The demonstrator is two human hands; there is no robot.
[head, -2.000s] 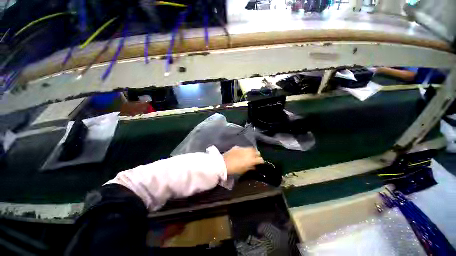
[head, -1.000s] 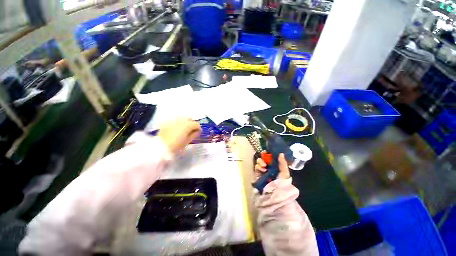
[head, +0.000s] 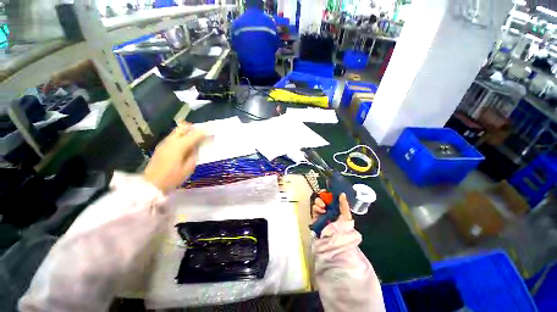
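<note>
A shiny black plastic housing (head: 223, 259) with a yellow lead wire (head: 225, 239) across it lies on bubble wrap (head: 165, 286) over the pale work board (head: 300, 210). My right hand (head: 333, 210) grips the dark blue soldering gun (head: 334, 190) by its handle, beside the orange-red trigger, right of the board. Its nose points up and left. My left hand (head: 177, 155) is blurred, raised at the left end of the blue and brown wire bundle (head: 235, 170). Whether it holds anything cannot be told.
White sheets (head: 235, 137) lie behind the wires. A solder wire spool (head: 363, 200), a yellow tape roll (head: 358, 162) and white cord are on the right. A yellow wire bundle (head: 299, 97) is at the bench's far end. A person in blue (head: 255, 42) is beyond. Blue bins (head: 435, 155) stand right.
The view has swung right from the conveyor to the bench. Since one second ago, my left hand has moved left and up from the wires; my right hand still holds the gun.
</note>
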